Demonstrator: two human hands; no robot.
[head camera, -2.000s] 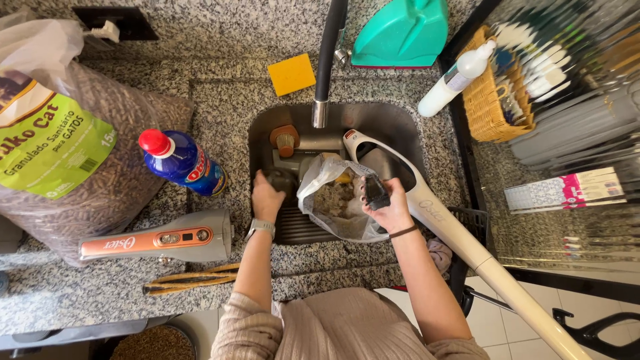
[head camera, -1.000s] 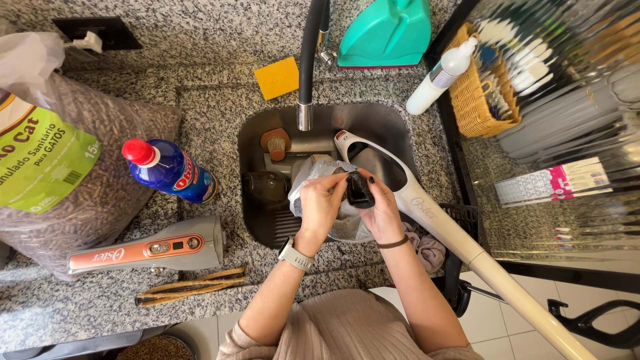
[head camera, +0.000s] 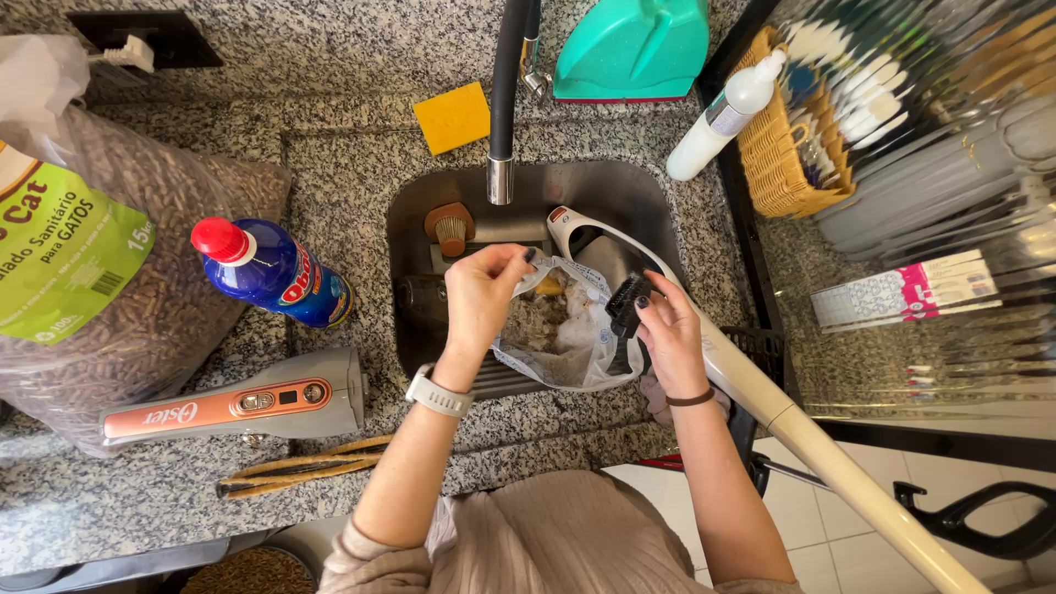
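Observation:
Over the steel sink (head camera: 412, 186), a thin plastic bag (head camera: 569, 363) lies open, with grey dust and fluff inside. My left hand (head camera: 483, 301) is at the bag's left edge, thumb and fingertips pinched together; whether they grip the rim or a bit of fluff I cannot tell. My right hand (head camera: 672, 338) holds a small black bristled brush part (head camera: 629, 304) at the bag's right side. The white handle of a vacuum wand (head camera: 742, 371) rests in the sink and runs out to the lower right. A copper-coloured part with a round filter (head camera: 450, 231) lies at the sink's back left.
A handheld Oster vacuum body (head camera: 223, 404), a blue bottle with red cap (head camera: 276, 272) and a big bag of cat litter (head camera: 165, 190) stand left. The faucet (head camera: 501, 107) overhangs the sink. A yellow sponge cloth (head camera: 453, 118), teal dustpan (head camera: 631, 49), white bottle (head camera: 726, 115) and wicker basket (head camera: 784, 169) line the back.
My left hand first went from a dark part in the sink to the black part in my right hand. Now the hands are apart, the left at the bag's left edge.

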